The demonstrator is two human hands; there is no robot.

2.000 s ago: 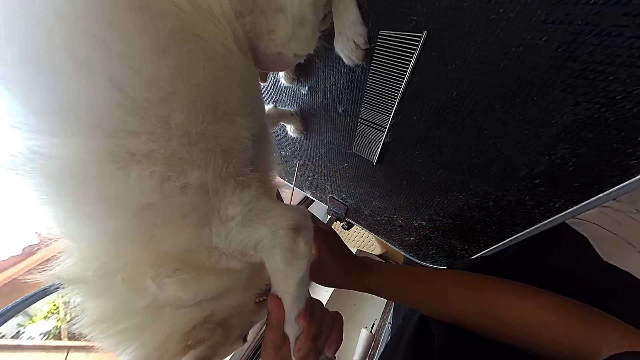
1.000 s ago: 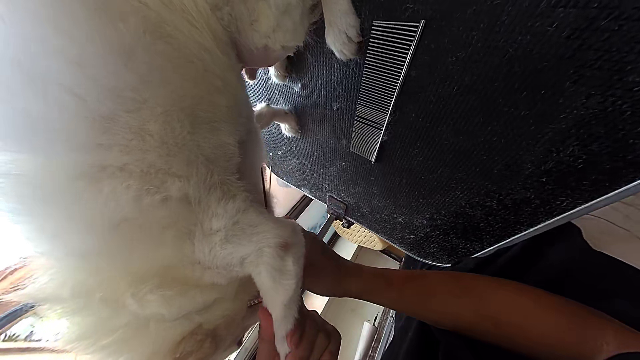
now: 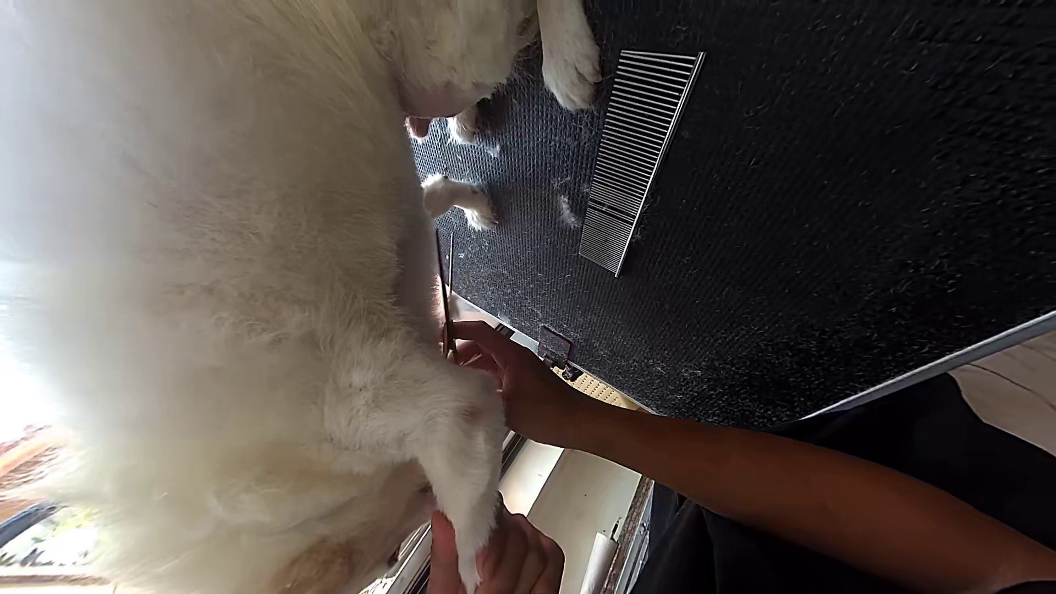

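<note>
The view is turned on its side. A white-furred dog (image 3: 247,247) fills the left, its paws on a black ribbed mat (image 3: 784,206). Near the bottom edge, my left hand (image 3: 511,553) grips the dog's raised leg (image 3: 462,462) toward its paw. My right hand (image 3: 511,371), partly behind that leg, holds scissors (image 3: 447,305) beside the dog's underside. Their blades are spread and point toward the image top; the handles are mostly hidden by my fingers. A metal grooming comb (image 3: 639,165) lies on the mat beside a front paw (image 3: 571,70).
Loose tufts of white hair (image 3: 566,210) lie on the mat near the comb. A dark clamp-like fitting (image 3: 557,351) sits at the table's edge, by a perforated yellowish surface (image 3: 598,386). A white roll-shaped object (image 3: 600,561) is beyond the table edge.
My right hand has come further out from behind the dog's raised leg, toward the image top. The scissors' spread blades now show. My left hand still holds the leg.
</note>
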